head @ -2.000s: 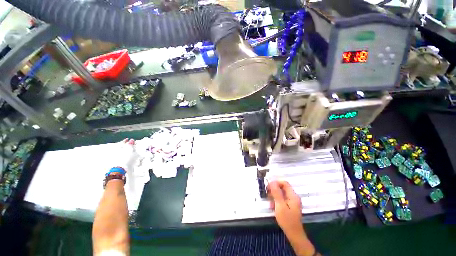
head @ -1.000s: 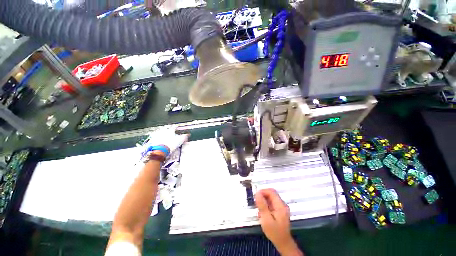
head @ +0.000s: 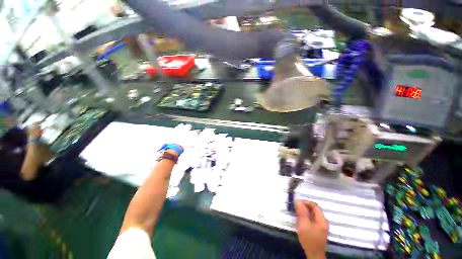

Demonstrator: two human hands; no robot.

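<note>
My left hand, in a white glove with a blue band at the wrist, is at the pile of white housings. The glove blends with the pile, so its fingers and any held piece cannot be told. My bare right hand is at the front of the soldering machine, its fingertips bent together beside a dark narrow part below the iron head. Whether it holds something is hidden by blur.
Green boards lie heaped in the dark tray at right. The fume hood hangs above the bench. A controller stands at upper right. A filled tray and red bin are behind. Another person's arm shows at far left.
The view has swung left, shifting the bench rightward in the picture and bringing another person's arm in. My left hand remains around the housing pile. My right hand stays by the machine front.
</note>
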